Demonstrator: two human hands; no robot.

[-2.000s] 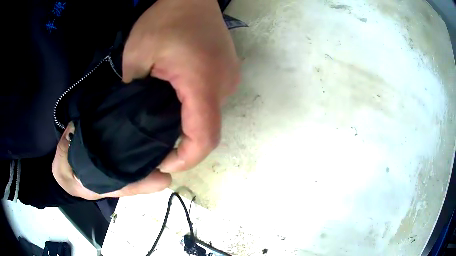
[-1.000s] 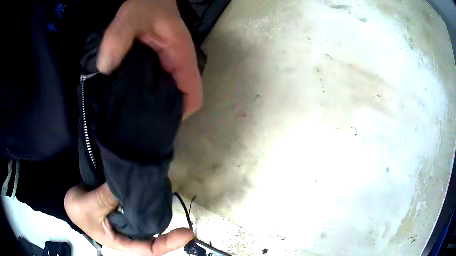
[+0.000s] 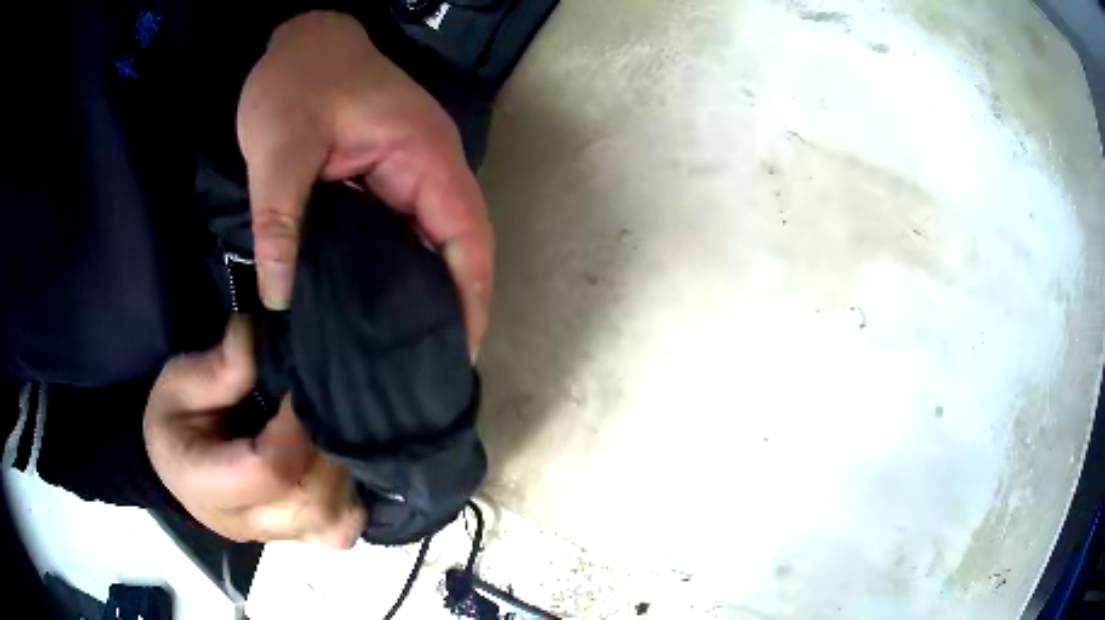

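A black cloth bag body (image 3: 382,327) is held between both hands near the wearer's lap, bunched into a rounded, elongated shape. My left hand (image 3: 364,151) grips its upper end, thumb on the near side and fingers around the far side. My right hand (image 3: 248,454) is at the lower near side, with curled fingers against the cloth; its fingertips are partly hidden. A short stretch of silvery zip (image 3: 233,288) shows beside the left thumb. The rest of the zip is covered by cloth and hands.
A worn, stained whitish tabletop (image 3: 751,303) lies beyond the hands. A black cable (image 3: 476,533) with a small dark fitting lies near the bag's lower end. Other black cloth (image 3: 467,42) with a small white mark lies above my left hand.
The bag's cloth has been reshaped and less zip shows. My right hand has moved up from under the lower end to the near side. My left thumb has moved down the cloth.
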